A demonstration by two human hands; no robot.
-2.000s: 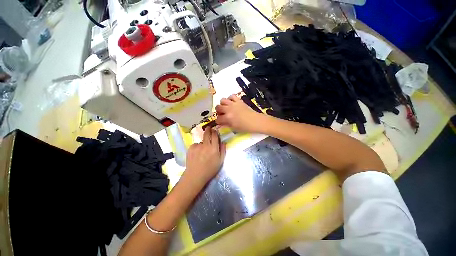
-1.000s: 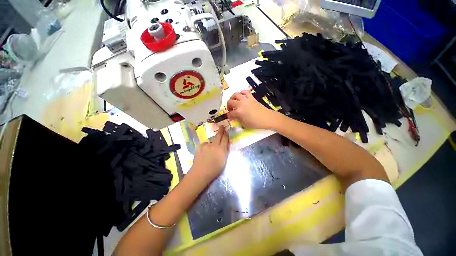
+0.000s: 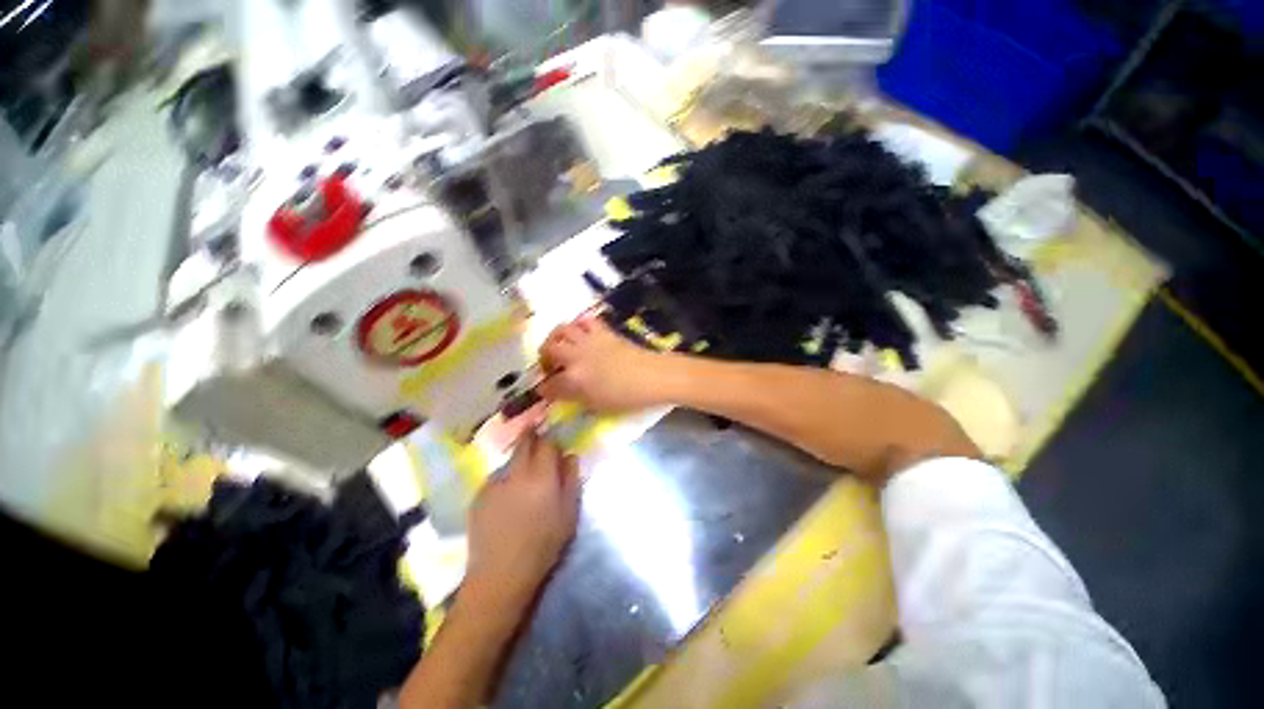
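Note:
The white head of the sewing machine stands at left centre, with a round red badge. A small black strip lies at the needle area under the head. My right hand is at the strip's right side, its fingertips bent down close to it. My left hand lies just in front, fingers pointing at the needle area. The view is blurred, and I cannot tell if either hand grips the strip. The dark metal plate lies in front of the needle.
A large heap of black strips lies right of the machine. A smaller heap lies at left, beside the dark carton. A white crumpled wad and a red tool lie at the right table edge. A blue bin stands behind.
The camera view has shifted and blurred, so the machine and hands appear lower and further left. Both hands remain at the needle area.

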